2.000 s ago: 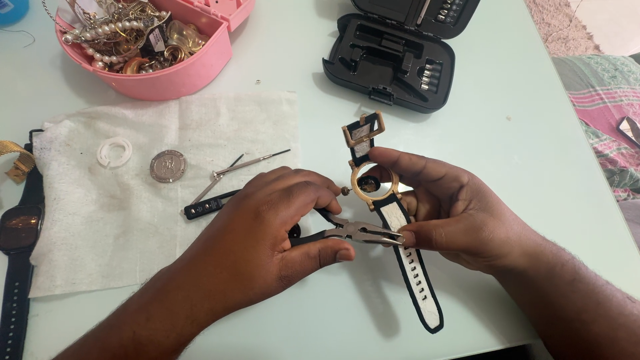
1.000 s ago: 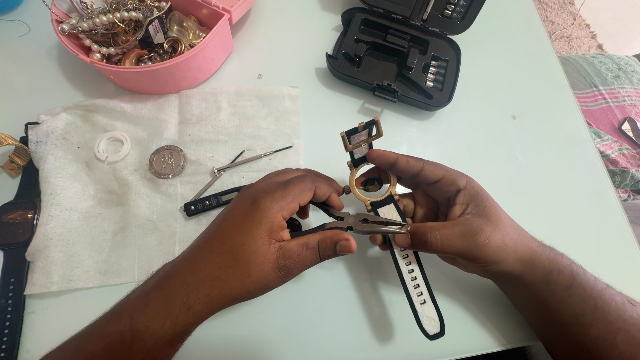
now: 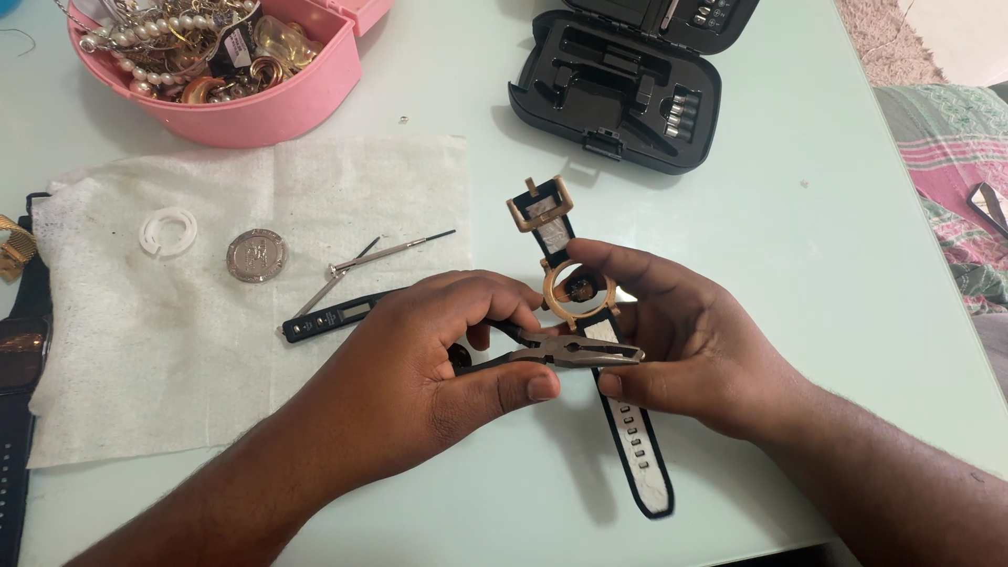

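Note:
My left hand (image 3: 465,346) grips a pair of long-nose pliers (image 3: 587,350), their jaws pointing right across the strap and slightly parted at the tip. My right hand (image 3: 685,339) holds a gold-coloured watch case (image 3: 550,293), an open ring seen through to fingers and a dark round thing behind it. From the case run two parts of a black-edged strap with a whitish inner face: the buckle (image 3: 565,206) end points up, the holed strap end (image 3: 650,480) hangs down. My right thumb lies by the strap just below the plier tips.
A cloth (image 3: 157,378) carries a white plastic ring (image 3: 187,242), a round metal disc (image 3: 257,256), small screwdrivers (image 3: 394,250) and a black digital tool (image 3: 331,319). Behind stand a pink box (image 3: 244,122) of jewellery and a black tool case (image 3: 677,157). Watches (image 3: 20,354) lie at far left.
The pliers' jaws, over the strap by my right thumb two seconds ago, now sit slightly higher and more level, with their tips past the strap's edge. Both hands keep their holds.

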